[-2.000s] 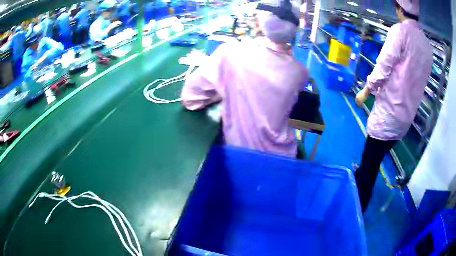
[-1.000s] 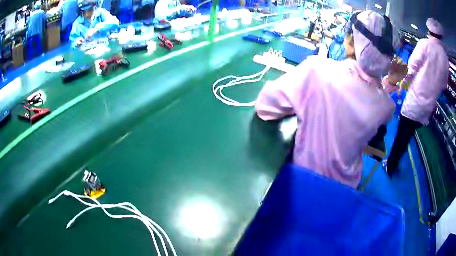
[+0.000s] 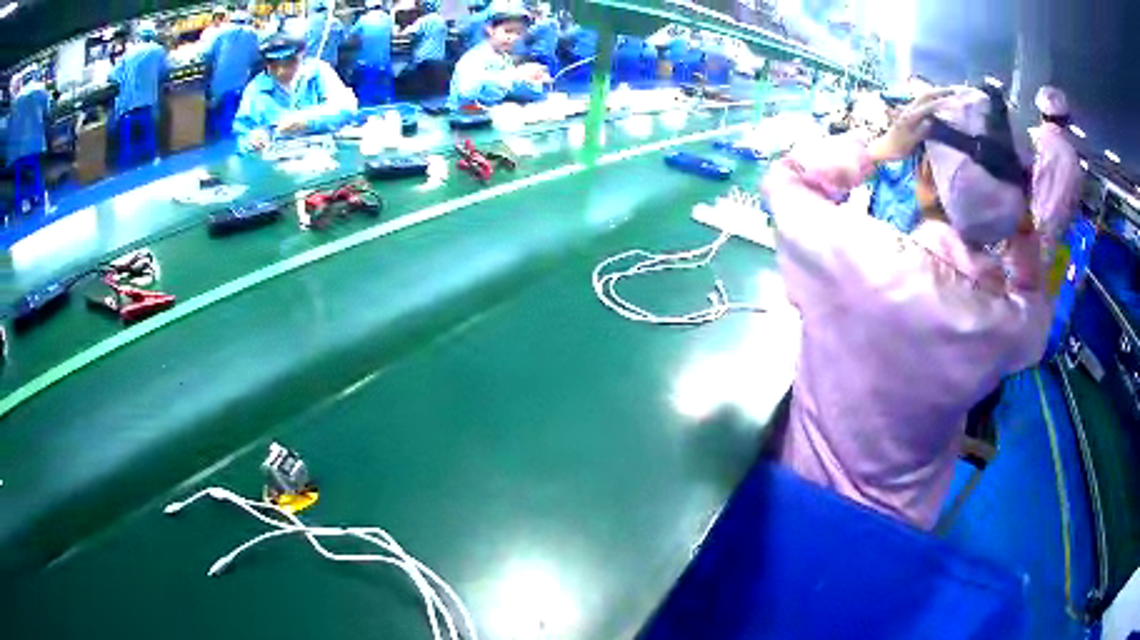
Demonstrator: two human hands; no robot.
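Note:
Neither of my hands is in view. White cables [image 3: 375, 545] with small plugs lie on the green bench [image 3: 375, 438] at the lower left and run off the bottom edge. A small silver-grey piece with a yellow base [image 3: 290, 478] stands upright close beside them. A large blue bin [image 3: 831, 569] is at the lower right, cut off by the bottom edge.
A person in pink [image 3: 906, 338] is just beyond the bin, hands raised to the head. A white cable coil [image 3: 650, 294] and a white power strip [image 3: 738, 223] lie near them. Beyond the green rail are dark units [image 3: 245, 218] and red clamps [image 3: 338, 203]. More people are behind.
The view has swung left, so bench and cables appear farther right and less of the bin shows. The nearest person in pink has raised their arms from the bench to the head.

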